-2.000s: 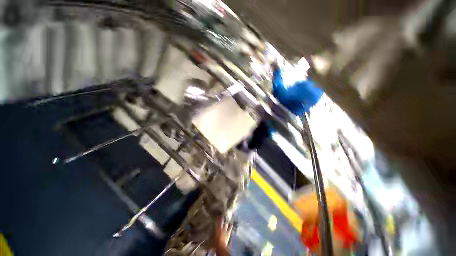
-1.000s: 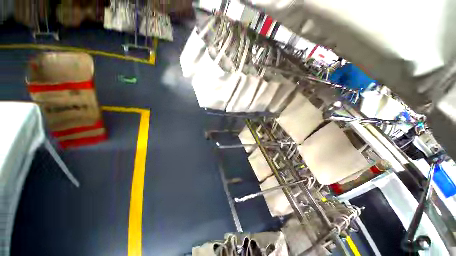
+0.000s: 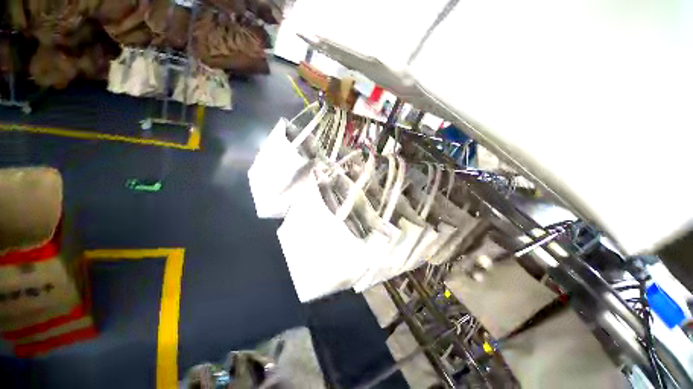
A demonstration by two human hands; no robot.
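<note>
Neither of my hands is in view. Several pale tote bags hang by their looped handles in a row on a metal rack in the middle of the view. Another pale bag hangs just behind them. Two more taupe bags hang nearer at the lower right, one cut off by the bottom edge. At the bottom, taupe bags are bunched and partly cut off. A large overexposed white surface fills the upper right; I cannot tell what it is.
An open cardboard carton with red bands stands on the dark floor at the left. Yellow floor lines run beside it. Racks of brown bags and pale bags stand at the back left. A blue object lies at the right.
The view has turned: the carton has moved down and left, and the hanging bags appear larger and lower. The white table at the left has left the picture.
</note>
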